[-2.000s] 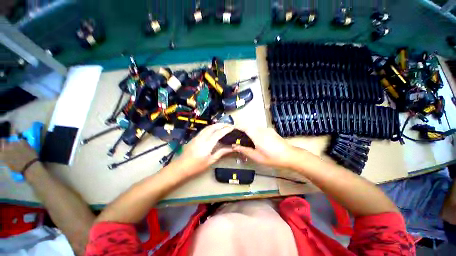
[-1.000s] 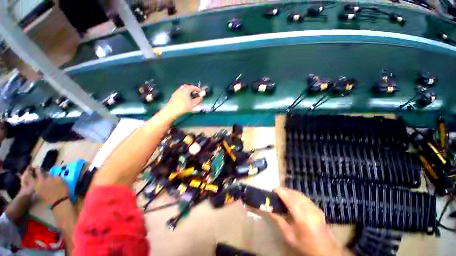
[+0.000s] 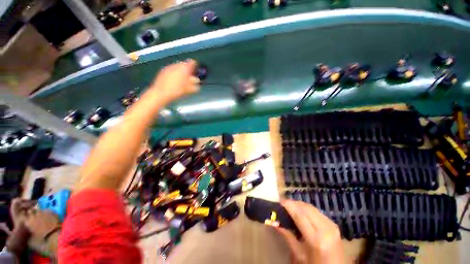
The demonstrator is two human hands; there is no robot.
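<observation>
My left hand [image 3: 178, 80] is stretched out over the green conveyor belt, its fingers on a small dark unit [image 3: 201, 72]; blur hides the exact grip. My right hand [image 3: 314, 232] holds a black housing shell [image 3: 268, 212] with a small yellow mark, just above the bench at lower centre. A tangled pile of black, yellow and green unfinished units [image 3: 190, 209] lies between my arms. A silver-black shell [image 3: 245, 183] lies at its right edge.
Rows of slim black housing covers [image 3: 355, 167] fill the right, with a fanned group [image 3: 394, 252] below. More units [image 3: 402, 72] sit on the belt. Another person's hands [image 3: 36, 221] and a blue object [image 3: 54, 202] are at left. A blurred tan rounded shape covers the lower centre.
The view has tilted up towards the belt. My left hand has left the two-handed hold and reached forward onto the belt. My right hand keeps the black shell, now lower right.
</observation>
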